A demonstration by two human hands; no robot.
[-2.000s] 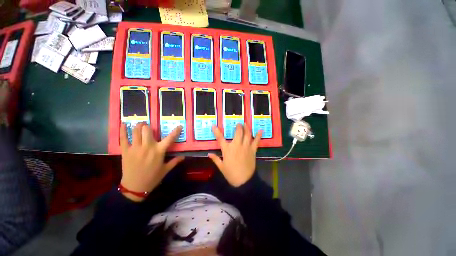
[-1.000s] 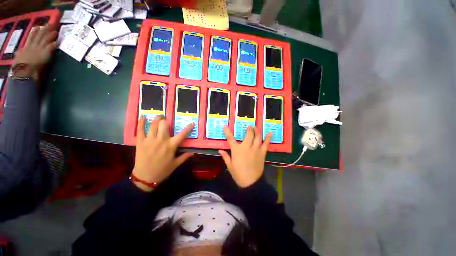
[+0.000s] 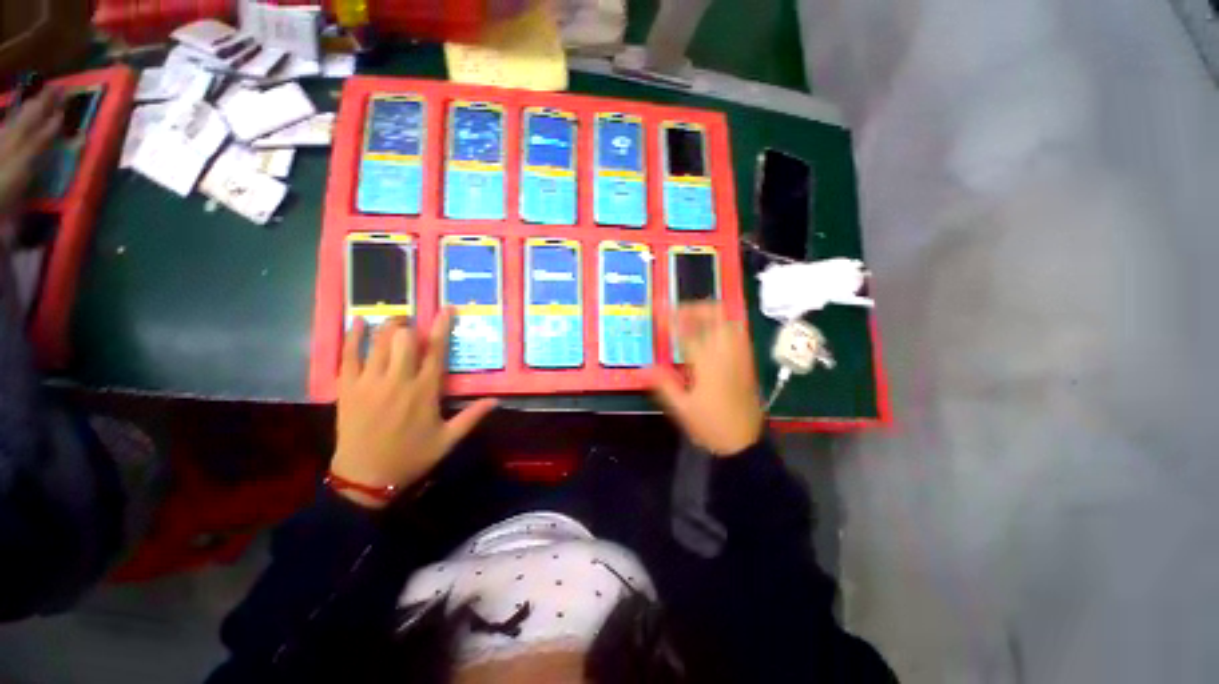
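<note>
A red phone tray [image 3: 325, 241] lies flat at the bench edge, with keypad phones in two rows of five. In the back row the four left phones have lit blue screens; the rightmost phone [image 3: 687, 177] is dark. In the front row the three middle phones, such as this one [image 3: 551, 302], are lit; the two end phones are dark. My left hand [image 3: 388, 412] rests its fingertips on the keypad area of the front-left phone [image 3: 380, 274], fingers spread. My right hand [image 3: 719, 385], slightly blurred, is over the front-right phone [image 3: 695, 275], hiding its lower part.
Loose white-labelled batteries [image 3: 181, 138] lie left of the tray. A black smartphone [image 3: 785, 203], a crumpled white item [image 3: 811, 285] and a pale plug with cable [image 3: 799, 346] lie right. Yellow paper [image 3: 508, 60] is behind. Another person's hand [image 3: 27, 144] is over a red tray at left.
My right hand has moved right, from the front-row phones to the rightmost one. The three middle front-row screens have lit up. The other person's hand has shifted at the left tray.
</note>
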